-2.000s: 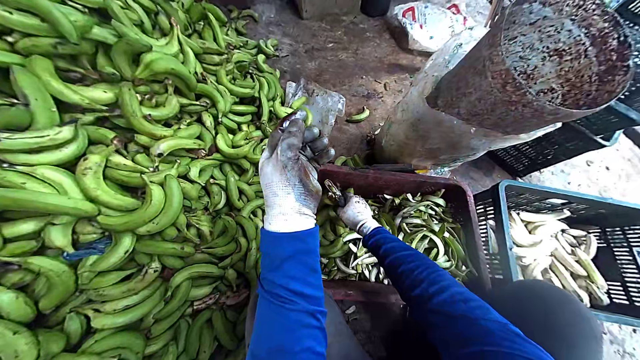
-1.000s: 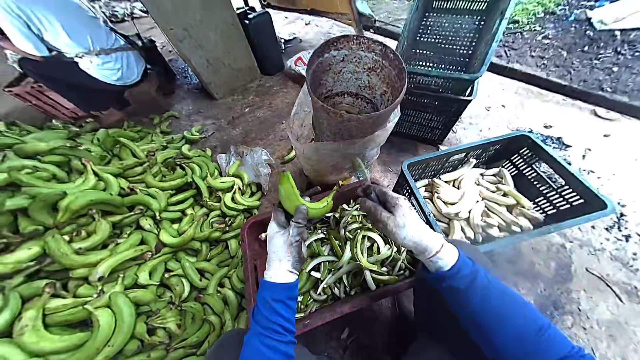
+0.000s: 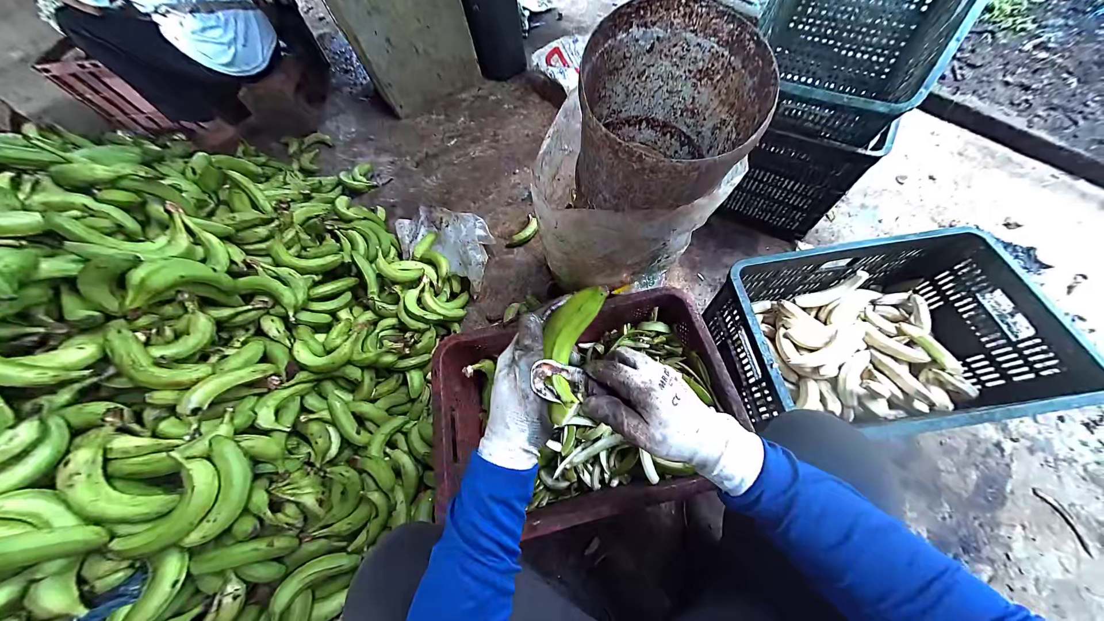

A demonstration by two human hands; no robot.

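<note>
A green plantain (image 3: 573, 323) stands tilted in my gloved left hand (image 3: 520, 392), above a dark red plastic crate (image 3: 457, 405). My right hand (image 3: 660, 405), in a stained white glove, grips a metal peeler (image 3: 552, 379) whose looped head lies against the plantain's lower part. Green and white peel strips (image 3: 595, 453) fill much of the crate below both hands. To the left spreads a large heap of unpeeled green plantains (image 3: 216, 388). Peeled pale plantains (image 3: 854, 345) lie in a black crate with a blue-green rim (image 3: 750, 267) at the right.
Behind the red crate stands a rusty metal cylinder (image 3: 673, 103) in a clear plastic bag (image 3: 586, 233). Stacked black crates (image 3: 802, 164) are behind it at the right. A crouching person (image 3: 207, 43) is at the upper left, near a red crate (image 3: 103, 90). Clear plastic (image 3: 444, 246) lies beside the heap.
Two seconds ago my left hand was at the heap's edge; it is now over the red crate with a plantain. Since one second ago, my right hand has brought the peeler against the plantain. The view has shifted.
</note>
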